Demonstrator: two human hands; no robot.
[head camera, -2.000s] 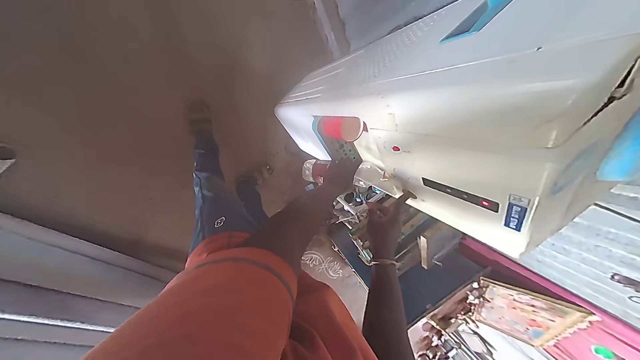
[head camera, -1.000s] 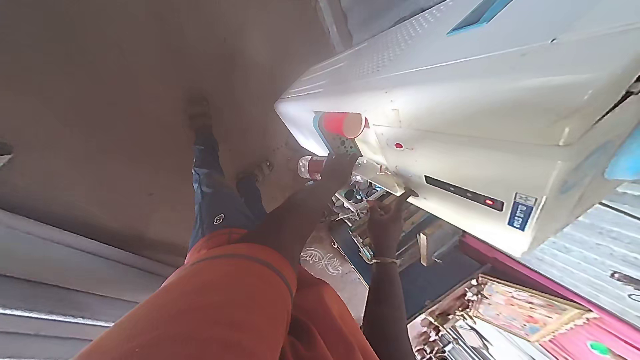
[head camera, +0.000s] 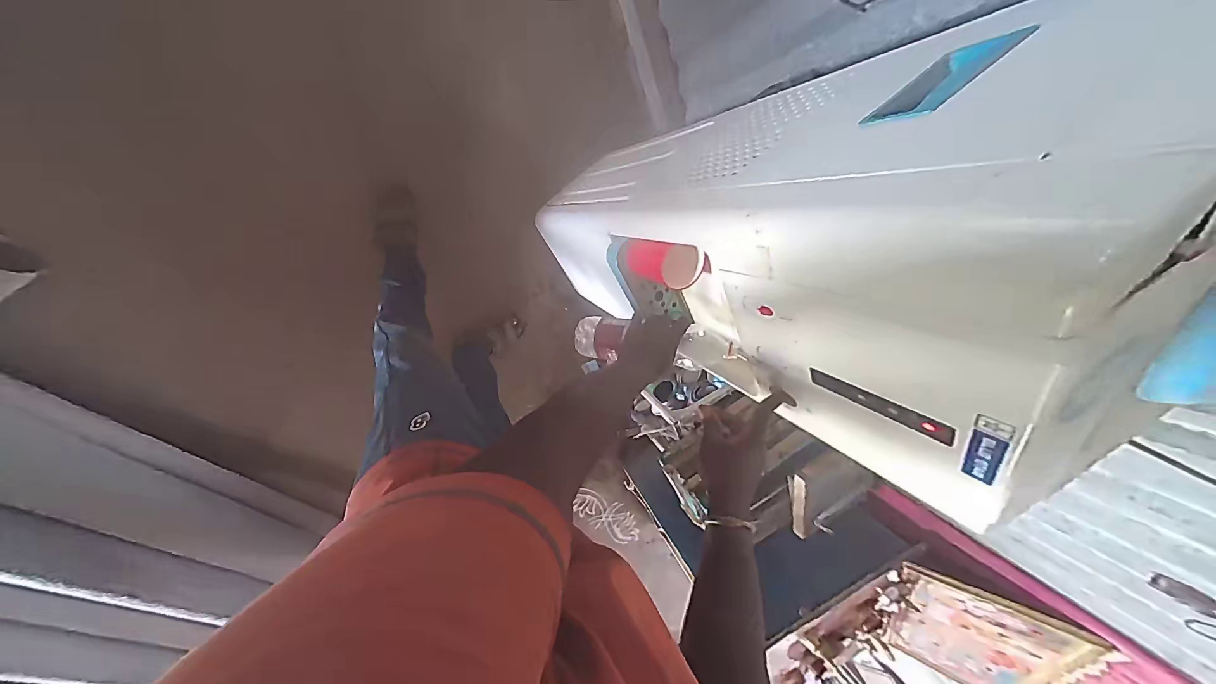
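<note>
My left hand (head camera: 655, 344) is closed around a clear plastic bottle (head camera: 600, 338) with a reddish label, at the recessed front of a white water dispenser (head camera: 902, 275). One end of the bottle juts out on the image's left; the hand hides part of its body. Beside it, a red cylindrical cup (head camera: 660, 263) rests in the recess, over a perforated grille. My right hand (head camera: 736, 432), with a band at its wrist, has bent fingers by the dispenser's edge, close to a pale, shiny part (head camera: 727, 361). Whether those fingers grip anything is unclear.
Beneath the hands lies a cluttered wooden rack (head camera: 779, 465). A framed colourful picture (head camera: 988, 622) is at the lower right, and grey corrugated sheeting (head camera: 1111, 532) stands behind the dispenser. Legs in blue trousers (head camera: 408, 380) and brown ground (head camera: 190, 190) occupy the left.
</note>
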